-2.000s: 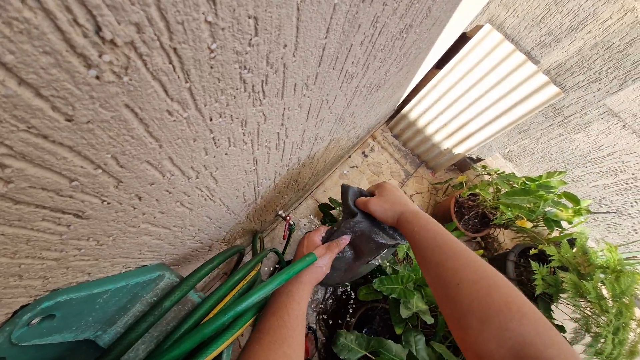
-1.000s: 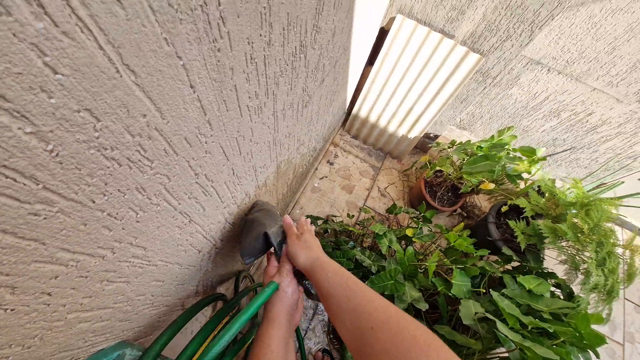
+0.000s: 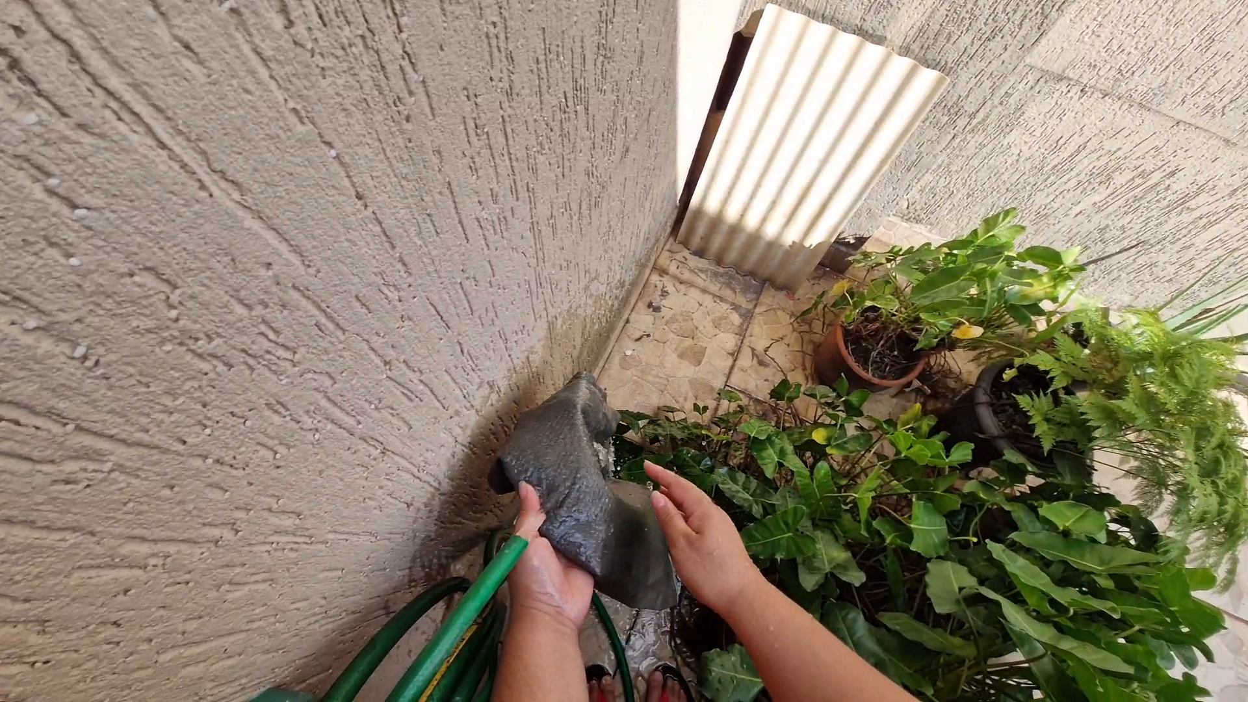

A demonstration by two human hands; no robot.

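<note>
A wet dark grey cloth hangs in folds close to the textured wall. My left hand supports it from below and to the left, thumb up against its edge; the end of a green garden hose lies at the same hand, its exact hold hidden. To the right of the cloth is my right hand, fingers extended and apart, fingertips near the cloth's right edge. Whether they touch it I cannot tell. Some water shows beside the cloth's fold.
The rough plaster wall rises at the left, with a wet patch low down. Leafy plants fill the lower right. A terracotta pot and a dark pot stand beyond. A corrugated sheet leans at the back. Feet are at the bottom.
The cloth was bunched between both hands and now hangs more spread out. My right hand has come away to the right with fingers apart. The view has shifted.
</note>
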